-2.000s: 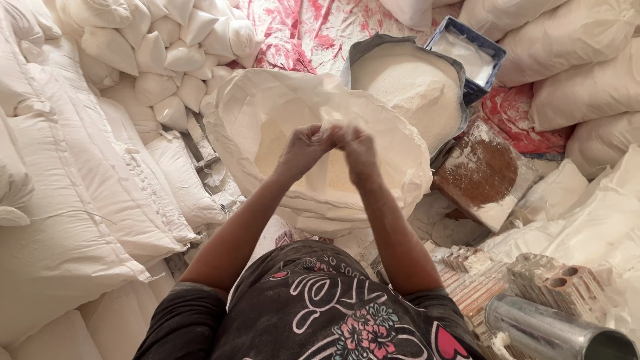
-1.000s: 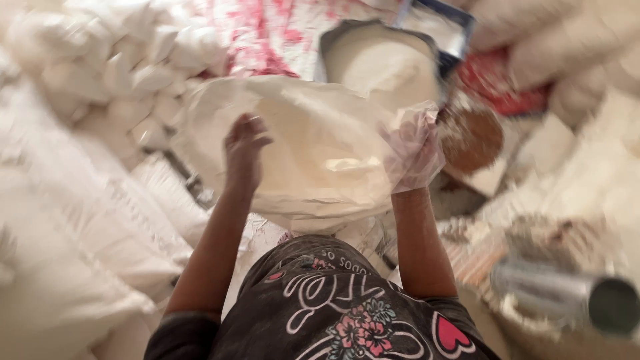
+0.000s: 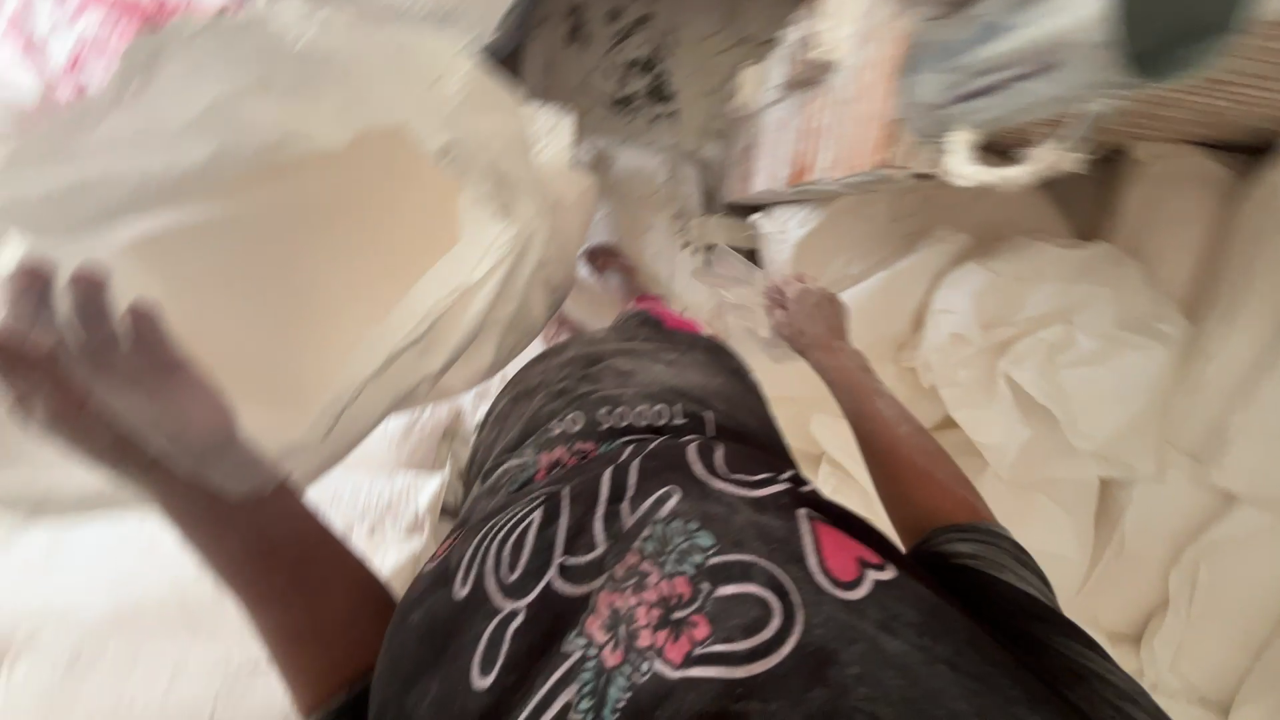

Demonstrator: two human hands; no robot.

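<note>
A large white sack (image 3: 500, 300), its mouth wide and pale powder (image 3: 300, 260) inside, fills the upper left of the view. My left hand (image 3: 110, 370) is over the sack's near left side, fingers apart, holding nothing that shows; it is blurred. Off to the right of my body, my right hand (image 3: 808, 315) is closed on a thin clear plastic bag (image 3: 740, 290), which hangs crumpled from the fingers. The bag's lower part is blurred, and whether anything is in it cannot be told.
Filled white sacks (image 3: 1050, 350) are piled on the right. Behind them lie hollow bricks (image 3: 820, 120) and a grey metal cylinder (image 3: 1010, 70). A powder-dusted surface (image 3: 640, 80) is at the top middle; red and white sheeting (image 3: 70, 40) shows at the top left.
The view has swung to the right. My hands, together over the sack two seconds ago, are now far apart. My right hand has left the sack's right side with the clear plastic bag.
</note>
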